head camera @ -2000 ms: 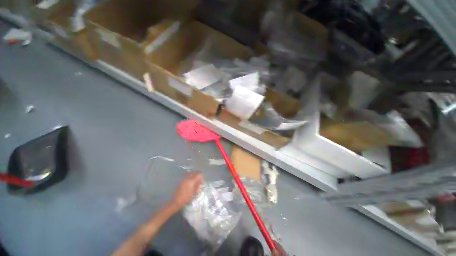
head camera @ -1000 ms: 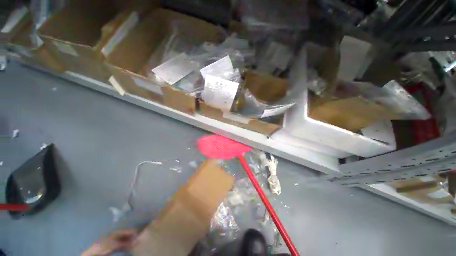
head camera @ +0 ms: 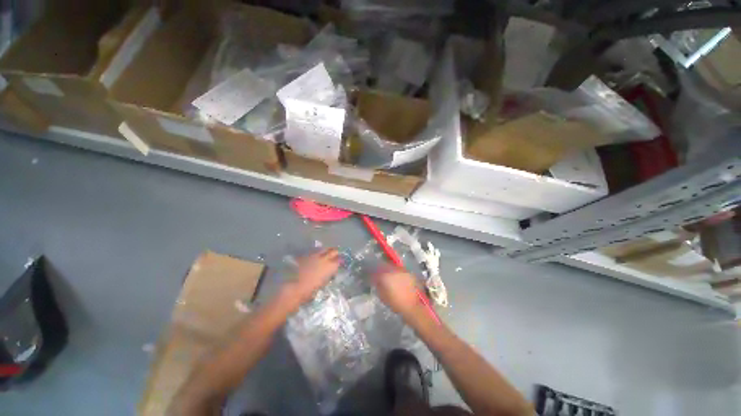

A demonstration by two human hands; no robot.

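Observation:
My left hand is at the upper left edge of a heap of clear crumpled plastic bags on the floor; its grip is too blurred to tell. My right hand is blurred beside the thin red broom handle, over the right side of the heap; I cannot tell if it holds anything. The pink-red broom head lies against the bottom shelf edge. A brown cardboard piece lies on the floor at left, partly behind my left forearm.
A black dustpan stands at the far left. A whitish crumpled strip lies right of the handle. Open cardboard bins and a white box line the bottom shelf. A grey perforated upright is at right. A black slotted tray is at bottom right.
The cardboard has gone from my left hand to the floor at left. Both hands are now over the plastic heap, and the broom handle lies lower. The view has shifted right.

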